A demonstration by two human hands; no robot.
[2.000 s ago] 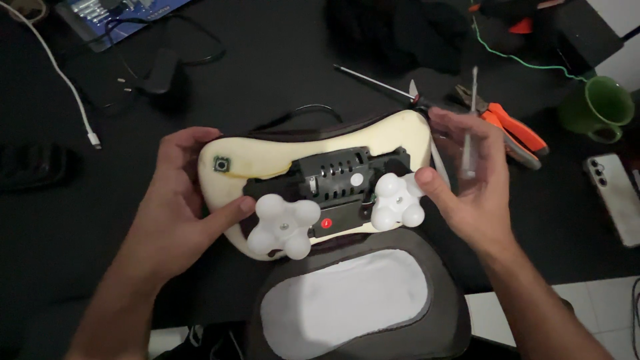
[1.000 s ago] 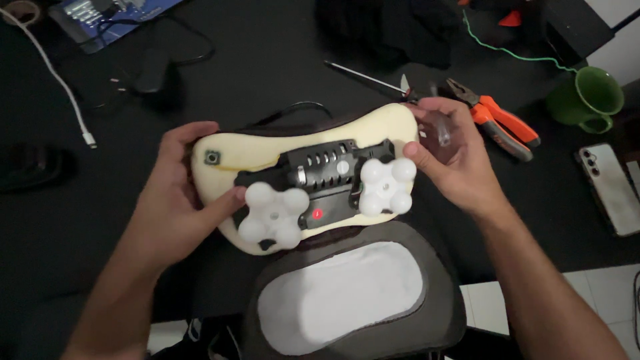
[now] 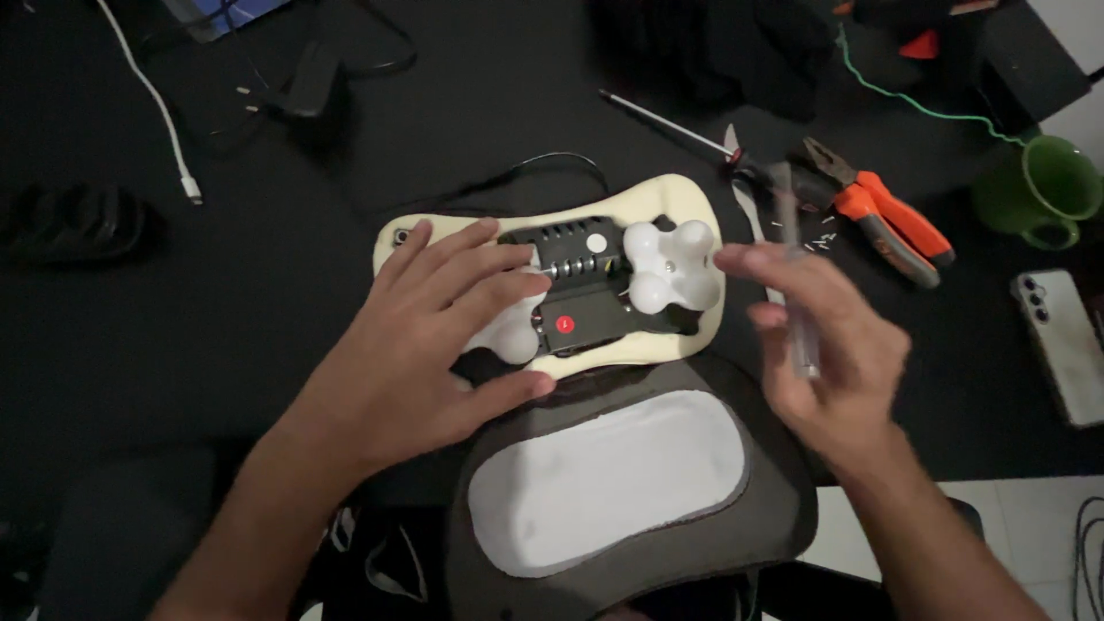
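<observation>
An opened massage cushion lies on the black table, its cream foam body [image 3: 681,194] around a black motor housing [image 3: 591,319] with a round red sticker. My left hand [image 3: 431,319] rests spread over the left part, covering much of the left white four-lobed massage head [image 3: 513,332]. The right massage head [image 3: 671,266] is in plain view. Just to its right, my right hand [image 3: 828,328] holds a clear-handled screwdriver [image 3: 800,336], blurred, between thumb and fingers. The grey fabric cover [image 3: 776,509] with its white oval panel [image 3: 612,479] hangs folded down at the near side.
Right of the cushion lie another screwdriver [image 3: 668,123], orange-handled pliers [image 3: 897,220], a slim metal tool [image 3: 749,207] and several small screws [image 3: 819,237]. A green mug [image 3: 1048,190] and a phone [image 3: 1061,345] are farther right. A black plug adapter [image 3: 312,86] and white cable [image 3: 159,108] lie upper left.
My left hand has moved from the cushion's left edge onto its left massage head. My right hand has let go of the right edge and is now beside it with the screwdriver.
</observation>
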